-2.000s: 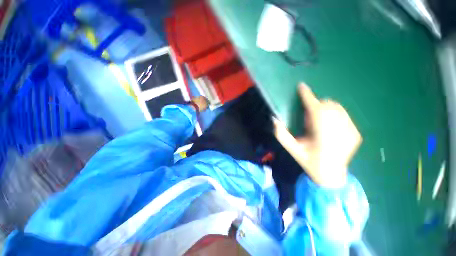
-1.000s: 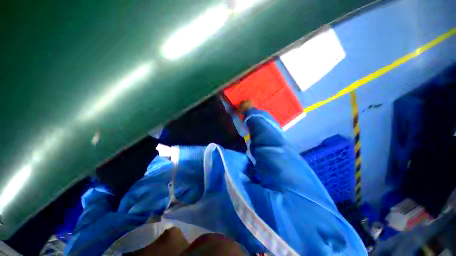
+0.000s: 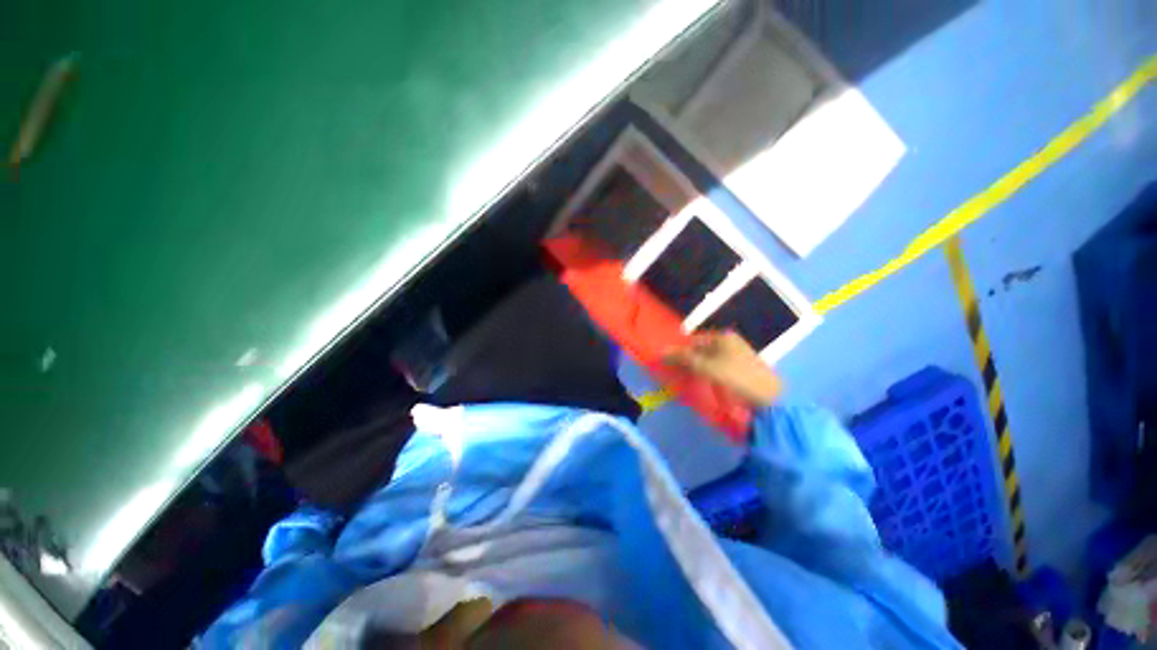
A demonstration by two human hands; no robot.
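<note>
My right hand is blurred and holds the edge of a red tray, which is tilted so that it shows as a narrow strip. Beside it, on the far side, a white foam tray has dark tablets in its recesses. My left sleeve shows at the lower left, but my left hand cannot be made out in the dark area under the bench edge.
The green bench fills the upper left, with a thin yellowish tool on it. White foam pieces lie beyond the trays. A blue lattice pallet stands at the right on the blue floor, near yellow lines.
The red tray, seen broad one second ago, is now tilted and narrow, and the foam tray with tablets shows. My right hand has moved right and down in the picture.
</note>
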